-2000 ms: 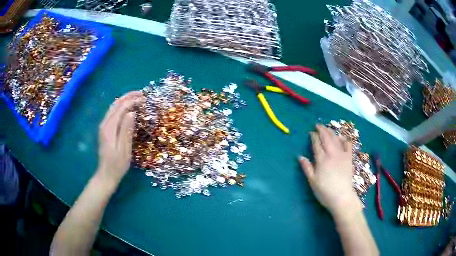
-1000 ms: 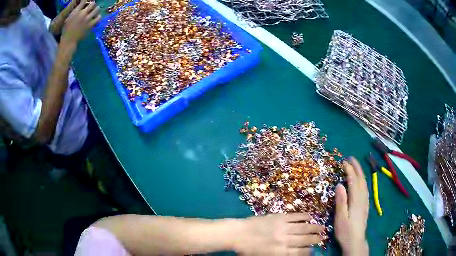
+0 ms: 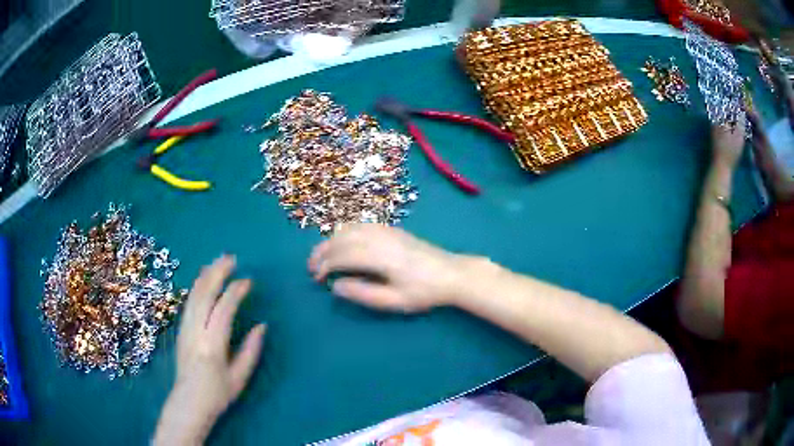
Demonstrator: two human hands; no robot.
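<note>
A heap of small gold and silver parts (image 3: 335, 165) lies in the middle of the green table. My right hand (image 3: 383, 266) is at its near edge, fingers slightly curled and apart, with nothing seen in it. A second, looser heap of silver and copper-gold parts (image 3: 104, 296) lies at the left. My left hand (image 3: 213, 340) is just right of that heap, fingers spread, slightly blurred, and holds nothing. Whether my fingertips touch the parts is hard to tell.
Red-handled nippers (image 3: 444, 146) lie beside a gold frame stack (image 3: 553, 91). Red-handled pliers (image 3: 185, 131) and yellow-handled pliers (image 3: 178, 181) lie near a silver frame stack (image 3: 91, 109). A blue tray (image 3: 10, 340) is at the left edge. A person in red (image 3: 762, 279) holds a silver frame (image 3: 716, 78).
The view has swung right, so the blue tray is mostly out of picture. My hands have parted and left the left heap's edge; my right hand is now at the middle heap.
</note>
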